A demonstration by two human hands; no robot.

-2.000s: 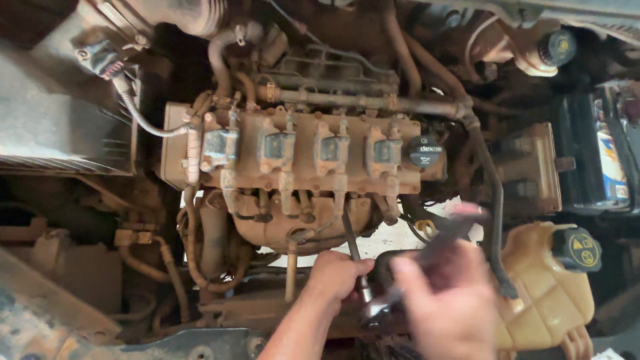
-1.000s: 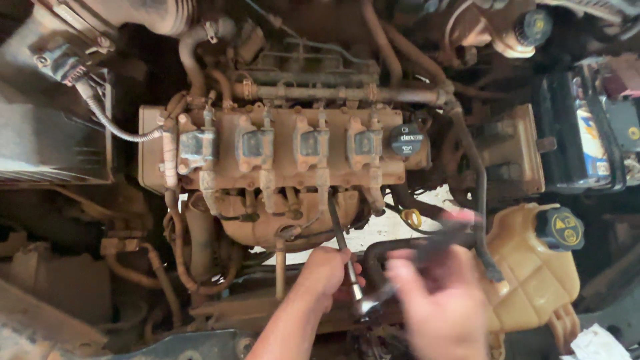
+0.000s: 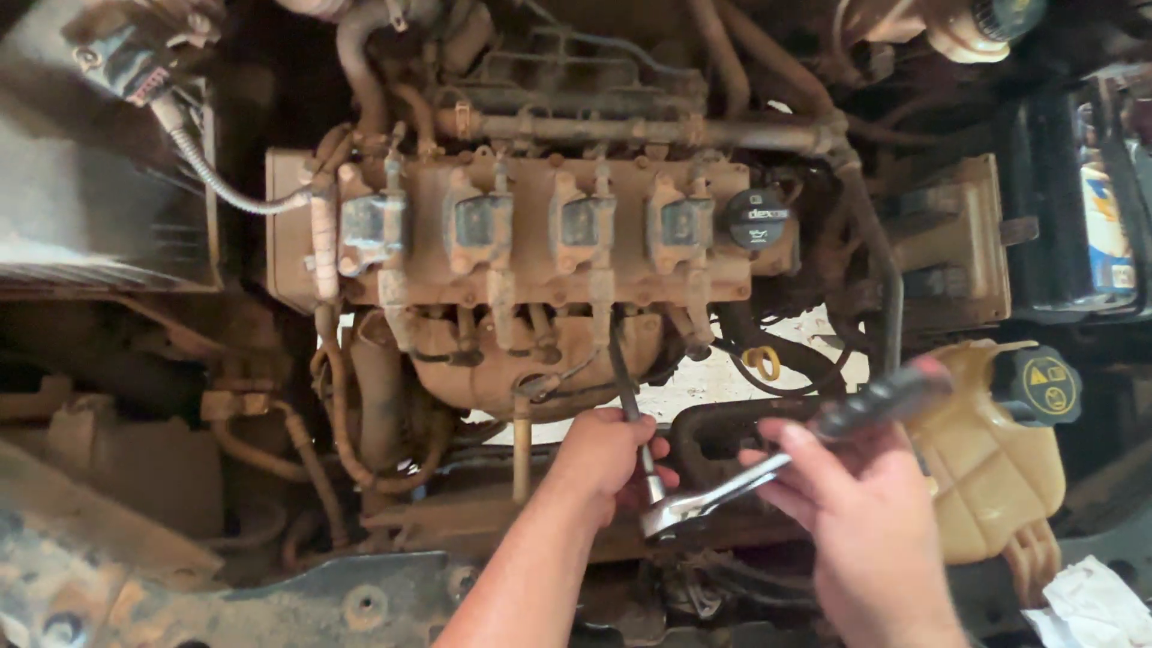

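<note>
My left hand (image 3: 605, 463) is closed around a slim metal extension bar (image 3: 627, 387), whose far end reaches down beside the exhaust manifold cover and is hidden there. At the near end of the bar sits the head of a chrome ratchet wrench (image 3: 693, 508). My right hand (image 3: 850, 490) holds the ratchet by its black and red handle, which is slightly blurred. Both hands are in front of the dusty engine's valve cover (image 3: 540, 288), with the manifold heat shield (image 3: 450, 382) to the left of the bar.
A yellow dipstick ring (image 3: 761, 363) stands behind my right hand. The coolant tank (image 3: 990, 468) with a black cap is close on the right, with the battery (image 3: 1048, 207) beyond it. White crumpled paper (image 3: 1093, 607) lies at lower right. The front body panel (image 3: 297, 598) runs along the bottom.
My right hand was blurred in both earlier frames and is sharper now, still on the ratchet. My left hand stays on the extension bar.
</note>
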